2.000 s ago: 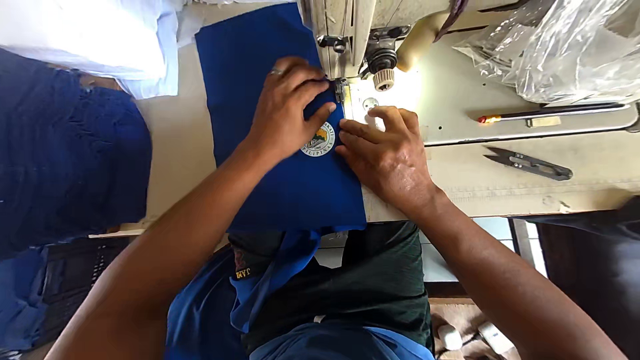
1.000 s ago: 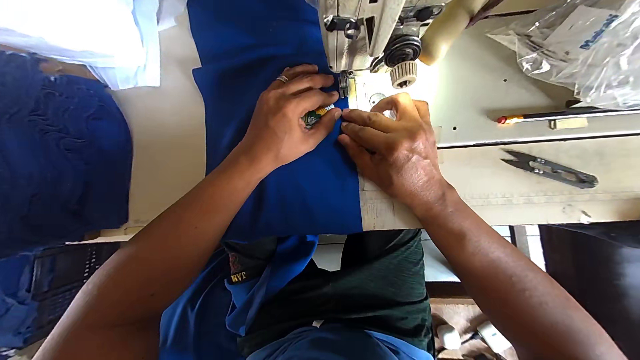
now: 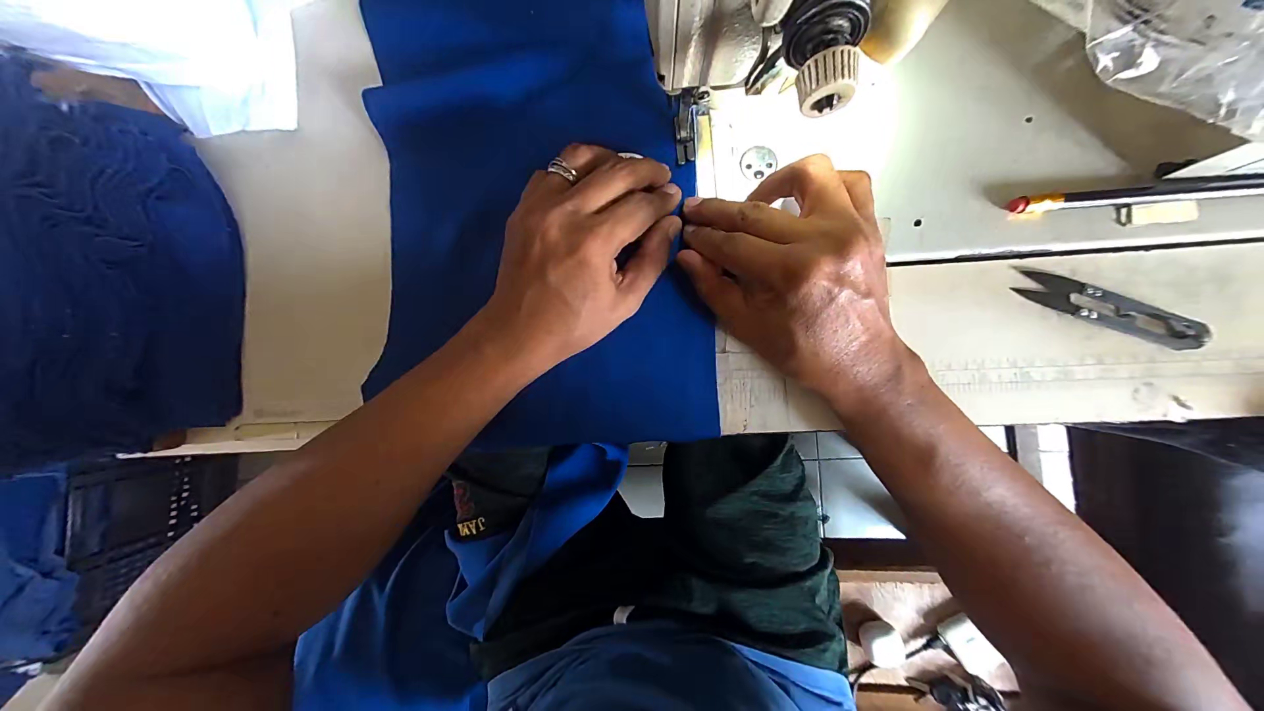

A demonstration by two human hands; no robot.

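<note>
Blue fabric [image 3: 553, 395] lies flat over the sewing machine bed, its right edge running under or beside the presser foot [image 3: 685, 128]. My left hand [image 3: 592, 247], wearing a ring, presses on the fabric and covers most of a round badge, of which only a white sliver shows. Thumb and fingertips of my right hand [image 3: 790, 257] pinch the fabric's right edge, just below the presser foot. The fingertips of both hands nearly meet there. What lies beneath the fingers is hidden.
Thread snips [image 3: 1116, 308] lie at the right, below a pencil [image 3: 1136, 197]. A clear plastic bag [image 3: 1185, 59] sits at the top right. Stacked dark blue fabric [image 3: 118, 267] and white cloth [image 3: 207, 59] are on the left. The machine head [image 3: 706, 44] stands above my hands.
The blue fabric has advanced upward past the presser foot. The round badge, plainly visible two seconds ago, is now mostly under my left hand. My right hand stays at the fabric's edge.
</note>
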